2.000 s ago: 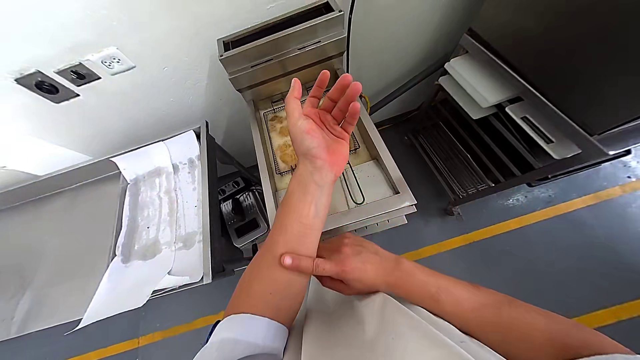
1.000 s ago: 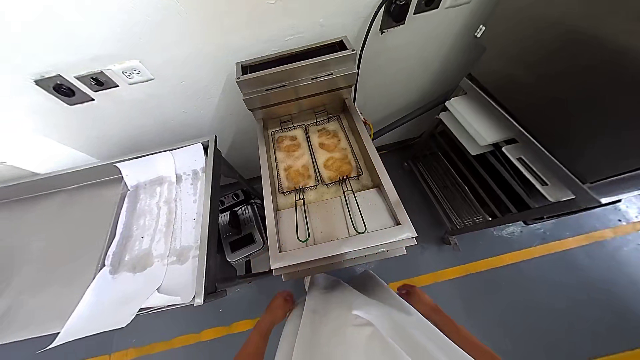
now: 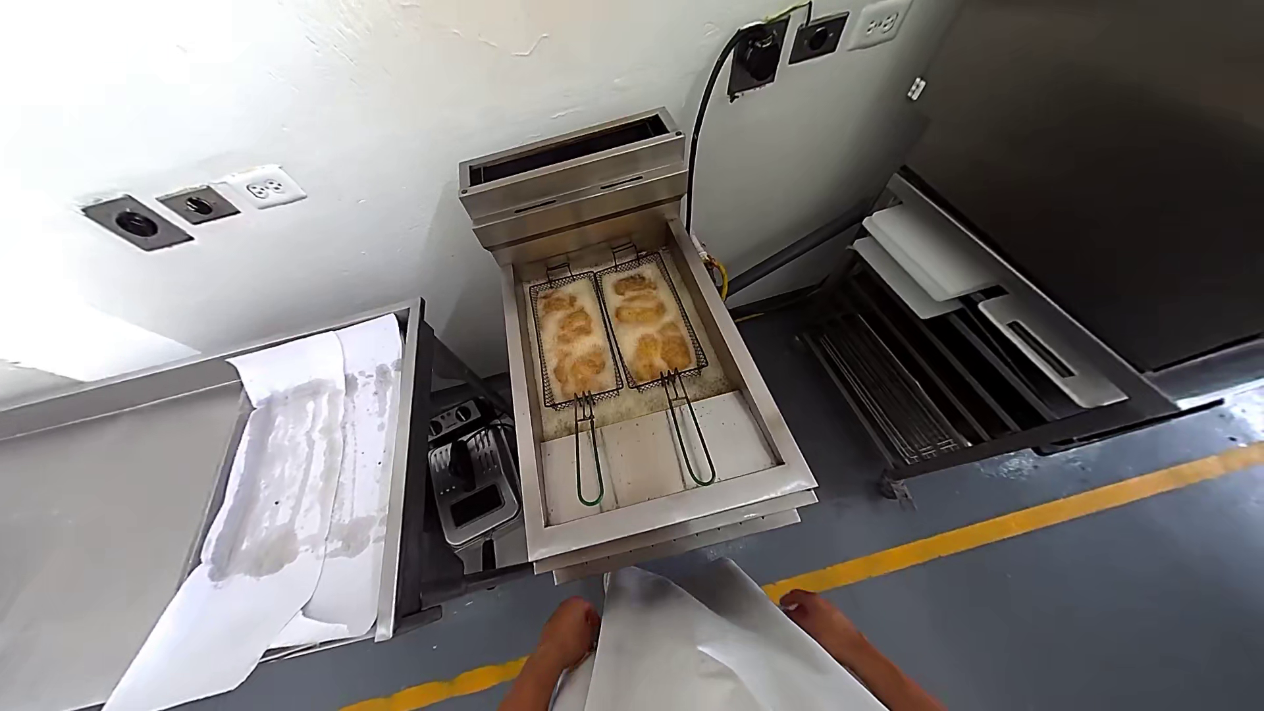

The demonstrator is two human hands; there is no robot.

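My left hand [image 3: 571, 632] is low in the view, beside the left edge of a white apron [image 3: 681, 642]. My right hand [image 3: 812, 609] is by the apron's right edge. Both hands have curled fingers, and whether they grip the cloth is unclear. In front of me stands a stainless steel deep fryer [image 3: 671, 520]. Two wire fry baskets sit side by side in its bubbling oil, the left basket [image 3: 621, 387] and the right basket [image 3: 702, 357], with browned, battered food pieces [image 3: 578, 370] in both. Their green-tipped handles [image 3: 590, 484] lean toward me, touched by neither hand.
At left is a metal table [image 3: 99, 513] with oil-stained white paper [image 3: 286, 484] hanging over its edge. A smaller countertop fryer [image 3: 474, 484] is low between table and fryer. To the right stands a dark metal rack [image 3: 889, 395] with white boards [image 3: 933, 252]. A black cord [image 3: 699, 138] runs up the wall.
Two seconds ago my left forearm was raised over the fryer with its palm open, my right hand holding that forearm. Now both hands are apart and low beside the apron, and both baskets show fully.
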